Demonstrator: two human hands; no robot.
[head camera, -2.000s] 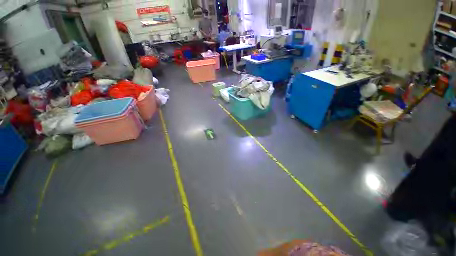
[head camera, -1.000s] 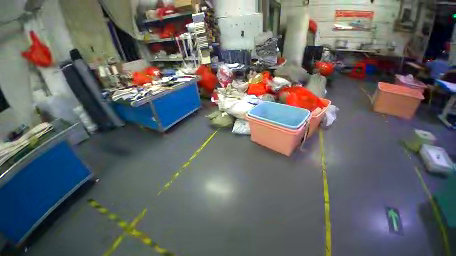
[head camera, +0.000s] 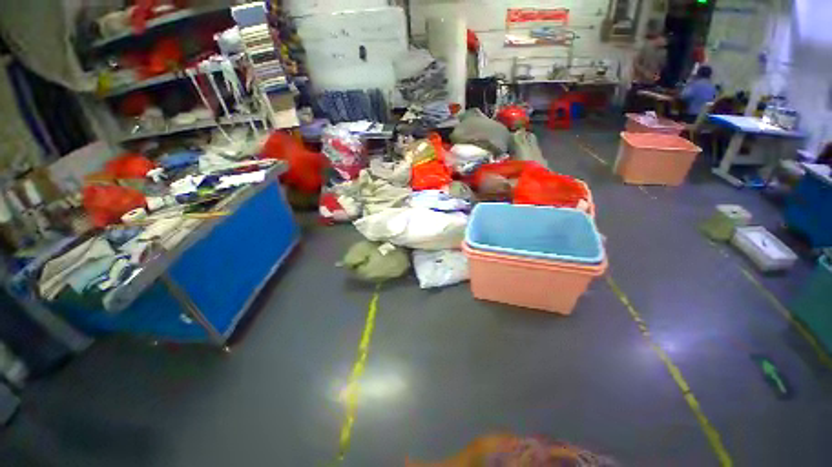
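Observation:
Neither of my hands can be made out. A blurred orange and pinkish patch (head camera: 515, 453) shows at the bottom edge; I cannot tell what it is. Nearest in front of me is a stack of plastic tubs, a light blue tub (head camera: 534, 233) on top of pink tubs (head camera: 529, 290). The blue tub looks empty. Beside it on the left lies a heap of stuffed bags, with white bags (head camera: 415, 228), red bags (head camera: 550, 189) and a grey-green bag (head camera: 376, 262) on the floor.
A blue-sided table (head camera: 233, 260) with piled cloth stands on the left, shelves (head camera: 173, 68) behind it. A pink tub (head camera: 657, 159) and a white tray (head camera: 764, 249) stand on the right. A person (head camera: 699, 89) sits at the back. Yellow lines (head camera: 675, 372) mark the grey floor.
The view has swung left from the machine tables, then moved forward. The tub stack and cluttered table now look nearer. The orange patch shows again at the bottom edge.

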